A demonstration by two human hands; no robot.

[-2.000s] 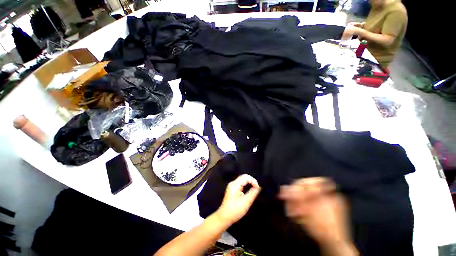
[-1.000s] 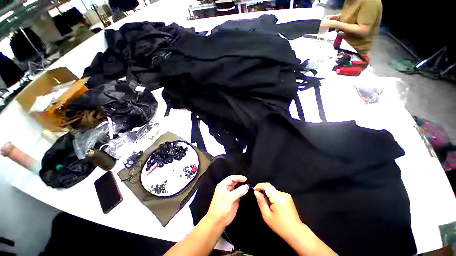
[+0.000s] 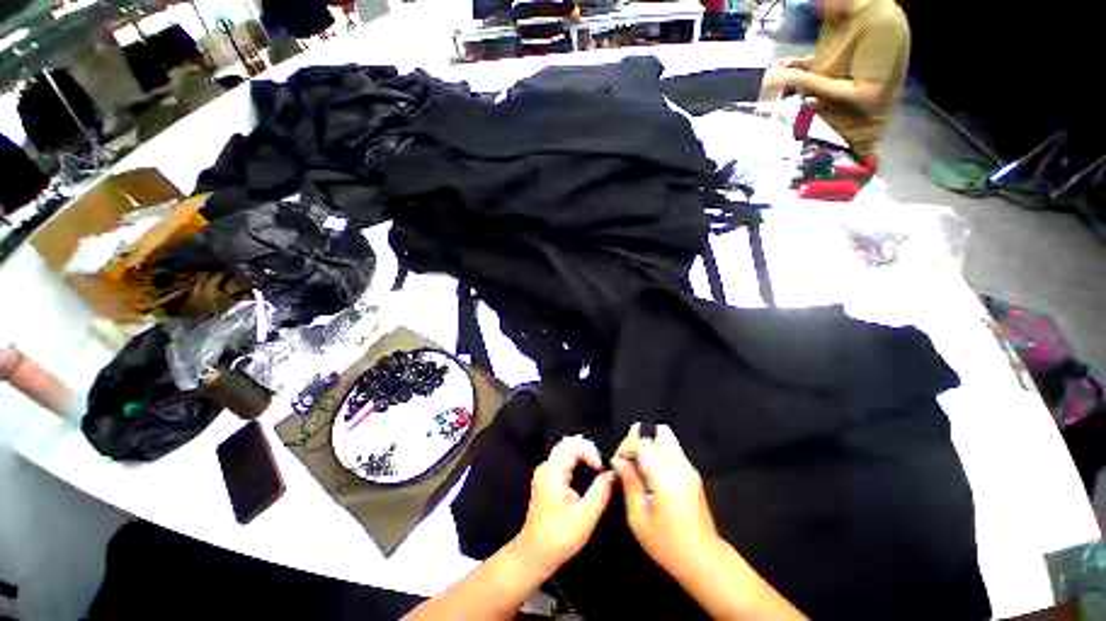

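A black garment [image 3: 825, 449] lies spread over the white table under my hands. My left hand [image 3: 566, 503] is over it with thumb and fingertips pinched together; something small and dark shows at the tips. My right hand [image 3: 661, 491] is just beside it, fingertips almost touching the left ones, with a dark band or object on one finger. A needle or thread is too small to make out. The round white fastener plate [image 3: 406, 431] with black pieces and a reddish bit sits to the left on an olive-brown cloth mat [image 3: 388, 516].
A phone [image 3: 250, 471], a brown-olive cylinder [image 3: 237, 392], plastic bags [image 3: 285, 255] and an open cardboard box [image 3: 109, 224] are at the left. A black garment pile [image 3: 546, 170] stretches behind. A person [image 3: 855, 73] works at the far right beside red items [image 3: 830, 189].
My right hand, blurred and apart two seconds ago, has come in beside my left, and the fingertips now nearly meet. The camera view has shifted slightly.
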